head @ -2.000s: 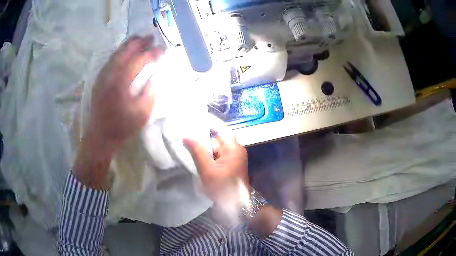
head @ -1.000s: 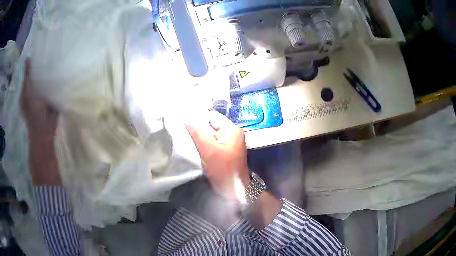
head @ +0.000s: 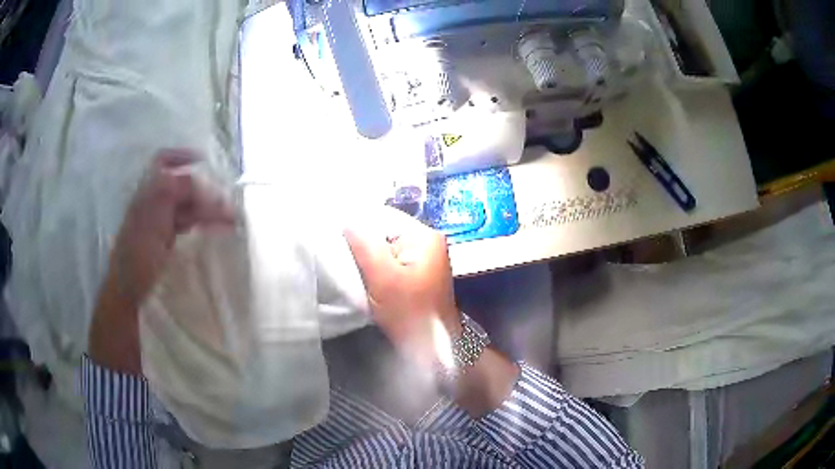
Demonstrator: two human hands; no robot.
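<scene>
The white garment fabric lies left of the sewing machine and hangs over the table's front edge toward the lap. My right hand is closed on the fabric's edge, just in front of the needle area, where strong glare hides detail. My left hand is over the fabric at the left, blurred, with its fingers bent; whether it pinches the cloth cannot be told. The blue plate lies right of my right hand's fingertips.
Dark blue thread snips lie on the right of the pale table. Stacked white cut pieces lie at the right, below the table edge. More white fabric spreads at the far left.
My left hand has moved from the far left inward and the bunched fabric now hangs flatter and lower over the lap. My right hand has stayed by the needle area.
</scene>
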